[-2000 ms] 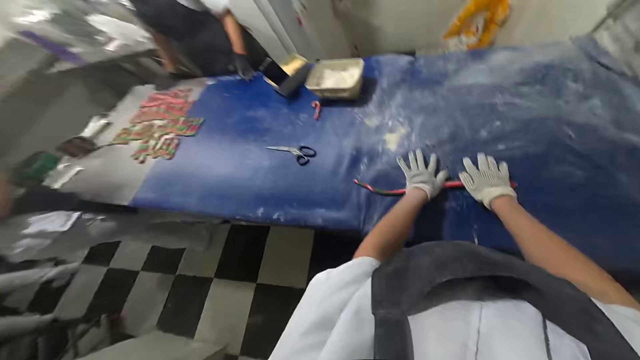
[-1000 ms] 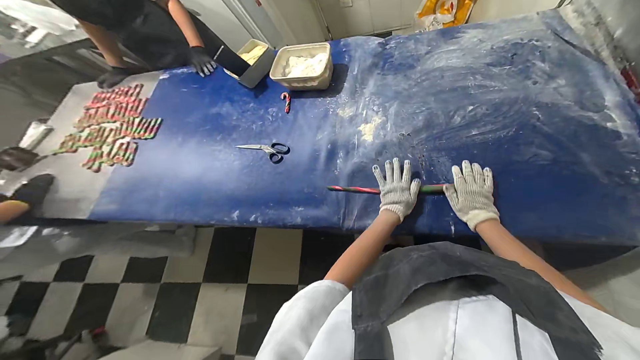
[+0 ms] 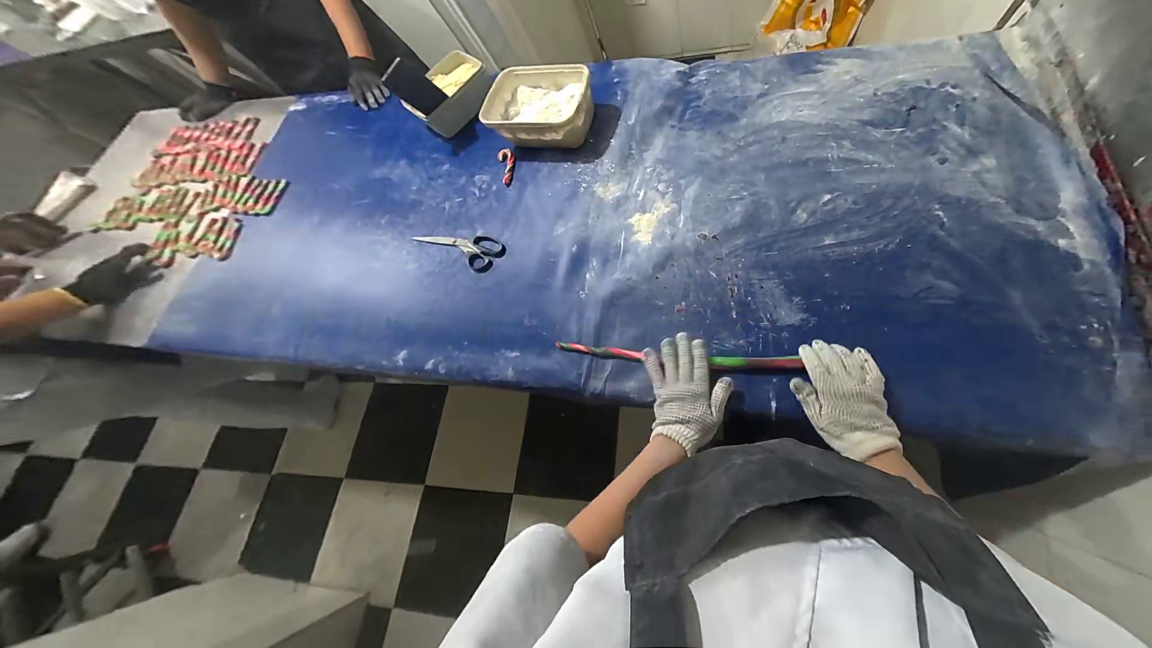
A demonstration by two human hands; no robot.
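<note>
A thin rope of twisted red, green and white candy [image 3: 756,363] lies along the near side of the blue-covered table. My left hand [image 3: 686,391], in a white knit glove, rests flat across the rope with its fingers extended. Over the rope's right end lies my right hand [image 3: 846,396], gloved alike, palm down; the end beneath it is hidden. The rope's left tip sticks out past my left hand. Scissors [image 3: 468,247] with black handles lie farther off to the left, and a small candy cane [image 3: 508,167] is beyond them.
Behind the candy cane stands a plastic tub of white powder [image 3: 537,106], beside a dark-sided container [image 3: 453,90]. Many striped candy canes [image 3: 202,171] lie at the table's left end. Black-gloved hands of other people [image 3: 367,83] are around that end. White powder dusts the blue cover [image 3: 864,225].
Both my hands stay on the rope, now spaced a little apart with a stretch of it showing between them. At the left end, a co-worker's black-gloved hand has reached in to the candy canes.
</note>
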